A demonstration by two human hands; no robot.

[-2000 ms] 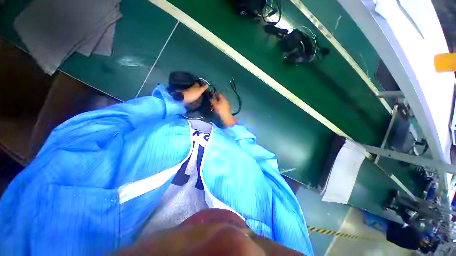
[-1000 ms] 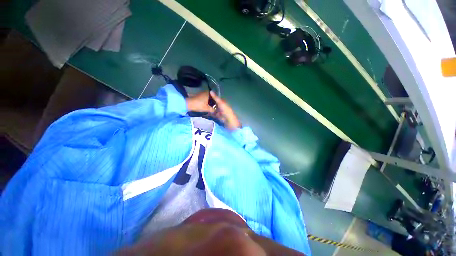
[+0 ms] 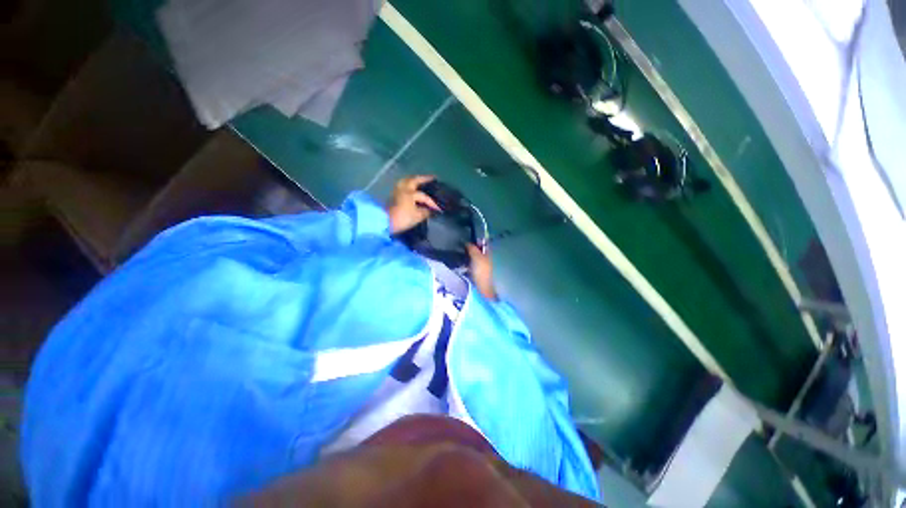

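Note:
A black headset (image 3: 459,201) is held just above the green bench, close in front of my chest, with a thin shiny band curving along its right side. My left hand (image 3: 409,203) grips its left side at an ear cup. My right hand (image 3: 481,268) holds its lower right side, partly hidden by the sleeve and blurred. A thin black cable (image 3: 525,174) lies curled on the bench beyond the headset.
Grey sheets, likely empty bags (image 3: 268,55), lie fanned at upper left above brown cartons (image 3: 119,149). Two headsets (image 3: 646,167) lie beyond the pale strip. Pale sheets (image 3: 703,451) hang at lower right. A white shelf (image 3: 795,109) curves along the right.
The view has shifted, so the bench appears further right and lower. My hands were close together near the headset's lower part; now they are apart, with my left hand up at an ear cup.

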